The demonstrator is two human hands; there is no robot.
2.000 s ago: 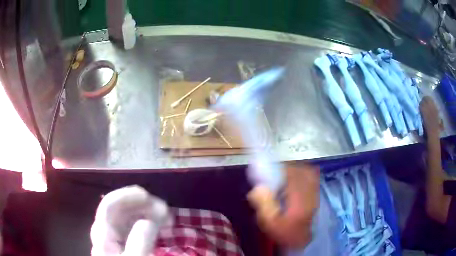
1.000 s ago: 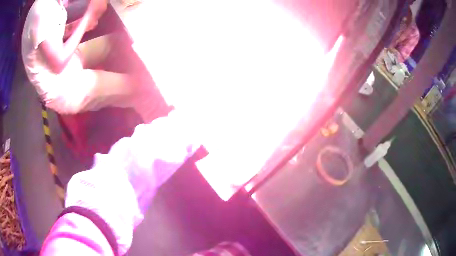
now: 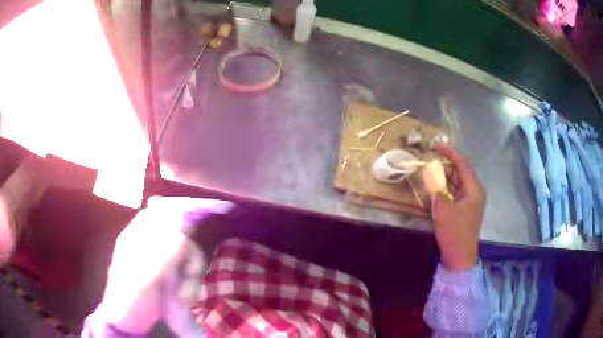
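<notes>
My right hand (image 3: pixel 457 201), with pale yellow finger cots, holds a thin applicator stick (image 3: pixel 414 163) over the white round cup (image 3: pixel 390 165). The stick's far end is at the cup's opening. The cup stands on the brown cardboard pad (image 3: pixel 357 173). Another swab (image 3: pixel 383 123) and several short sticks lie on the pad. My left hand (image 3: pixel 155 267), in a white glove, is at the lower left, blurred and washed out by glare. A blurred pale lilac-blue shape (image 3: pixel 206 212) juts out by its top; I cannot tell whether the hand grips it.
A tape roll (image 3: pixel 250 71) lies on the metal bench (image 3: pixel 291 112). A white bottle (image 3: pixel 304 21) stands at its back edge. Light-blue parts (image 3: pixel 555 171) are piled at the right, more (image 3: pixel 516 297) in a blue crate below. A glaring white panel (image 3: pixel 63 86) is at the left.
The view swung left to the glaring panel, then back to the bench. My right hand held a light-blue part two seconds ago; now it holds a stick at the cup.
</notes>
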